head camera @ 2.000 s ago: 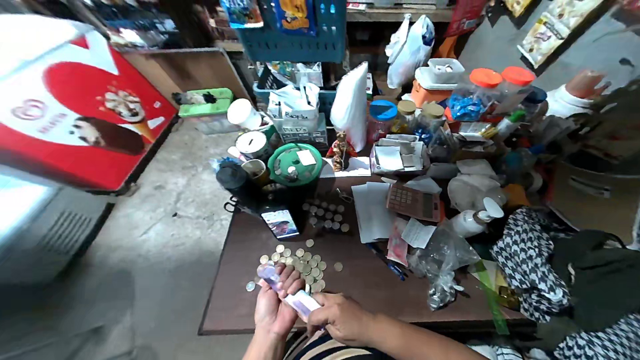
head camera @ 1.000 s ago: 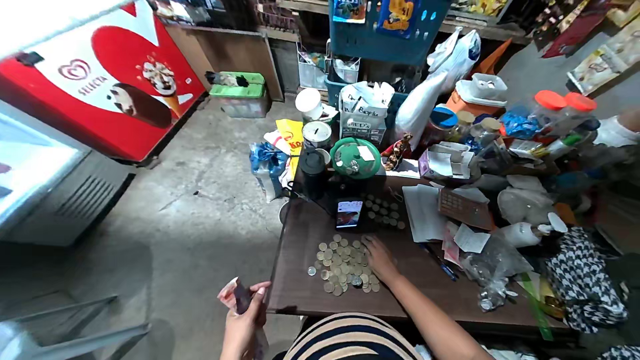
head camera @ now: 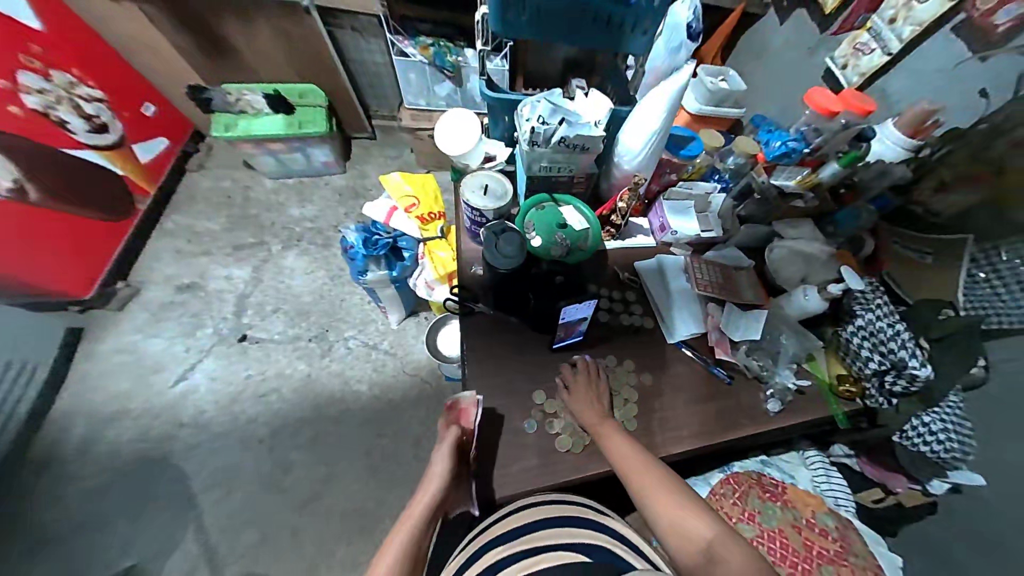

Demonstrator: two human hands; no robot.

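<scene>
My left hand (head camera: 454, 448) grips folded banknotes (head camera: 464, 412), reddish at the top, beside the left edge of the brown table (head camera: 516, 468). My right hand (head camera: 586, 392) lies palm down on a spread of coins (head camera: 564, 442), its fingers on the tabletop; whether it pinches a coin cannot be told. Above its fingertips a phone (head camera: 574, 323) with a lit screen leans upright. More coins (head camera: 624, 306) lie in rows to the right of the phone. Behind it stand a dark lidded tumbler (head camera: 504, 246) and a green round container (head camera: 558, 228) with coins on top.
A calculator (head camera: 726, 280), papers (head camera: 670, 296), a pen (head camera: 704, 362) and a plastic bag (head camera: 772, 352) cover the table's right part. A slotted can (head camera: 486, 200) and black scissors (head camera: 464, 302) are at the left edge. Bags (head camera: 380, 260) and a metal bowl (head camera: 444, 340) stand beside the table.
Two seconds ago both hands were together over the coins with banknotes. They have since parted: the left, with the notes, moved left off the table; the right moved onto the coins. The view has shifted.
</scene>
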